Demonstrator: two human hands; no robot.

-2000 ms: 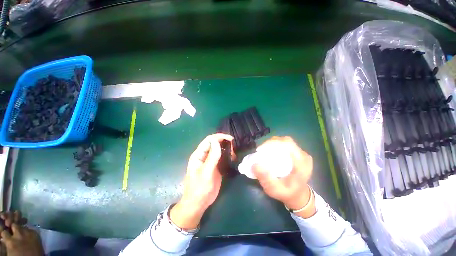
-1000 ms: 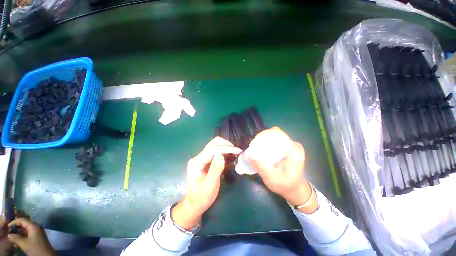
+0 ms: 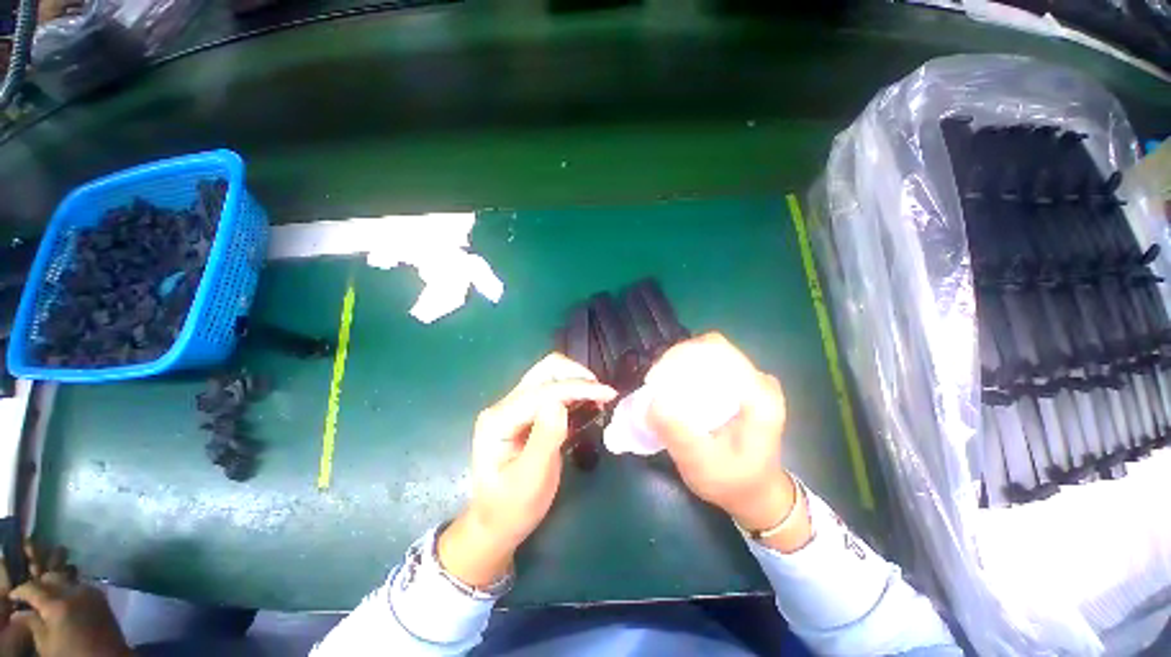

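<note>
My left hand (image 3: pixel 520 449) holds a small black part (image 3: pixel 584 413) between thumb and fingers; the fingers hide much of it. My right hand (image 3: pixel 726 430) is closed around a small white squeeze bottle (image 3: pixel 632 426), its front end close to the black part. The bottle is overexposed and its tip cannot be made out clearly. Several black housings (image 3: pixel 623 324) lie side by side on the green bench just beyond my hands.
Blue basket (image 3: pixel 244 263) of black parts at left; loose pile of small black pieces (image 3: pixel 229 424) beside it. White tissue (image 3: pixel 443 282) at back. Yellow lines (image 3: pixel 337 385) on both sides. Plastic-lined tray (image 3: pixel 886 321) with rows of black parts at right. Another person's hands (image 3: pixel 71 616) at lower left.
Both hands came closer together than two seconds ago, the bottle now lower and nearer the held part. Since one second ago they have barely moved. The other person's hands shifted at lower left.
</note>
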